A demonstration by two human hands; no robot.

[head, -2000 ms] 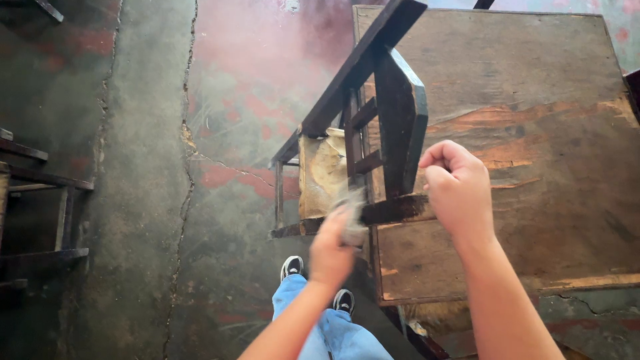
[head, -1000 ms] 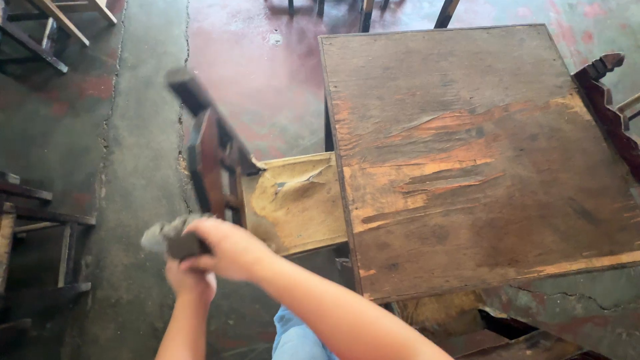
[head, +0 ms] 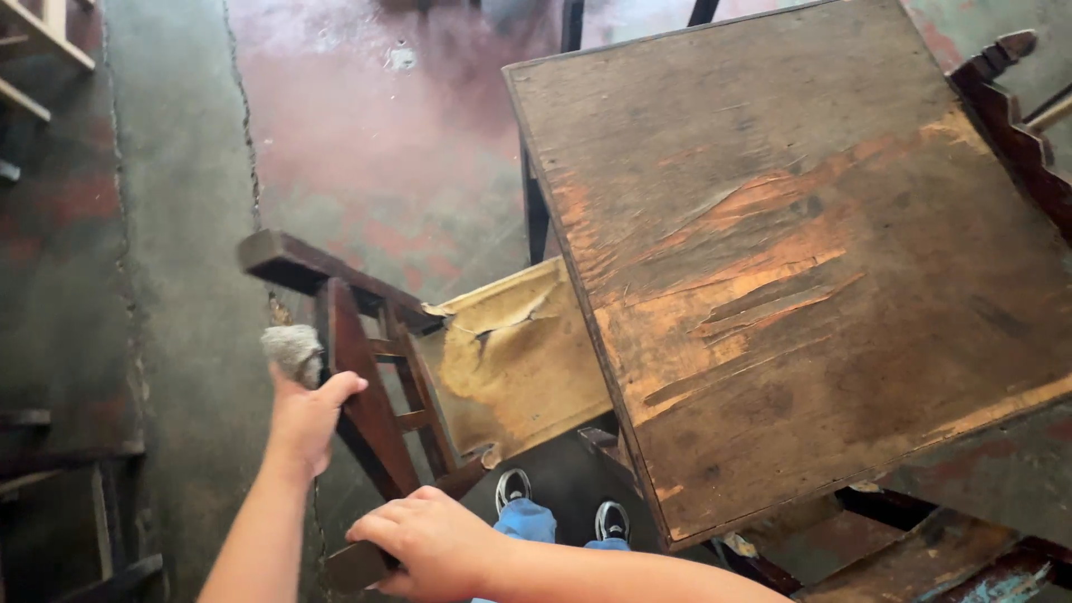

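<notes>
My left hand holds a crumpled grey cloth against the outer side of the dark wooden chair's backrest, its thumb along the back's edge. With fingers curled over it, my right hand grips the near end of the chair's back, at the bottom of the view. The chair's worn yellowish seat has torn covering and lies partly under the wooden table, whose top is scraped and splintered.
Another carved chair back stands at the table's right side, and a worn chair is at the lower right. Dark wooden furniture stands at the left. The cracked concrete floor runs between. My shoes are beside the seat.
One second ago both hands were together at the near end of the chair back with the cloth; now they are apart, the left one farther up the back. The chair has turned since the oldest frame.
</notes>
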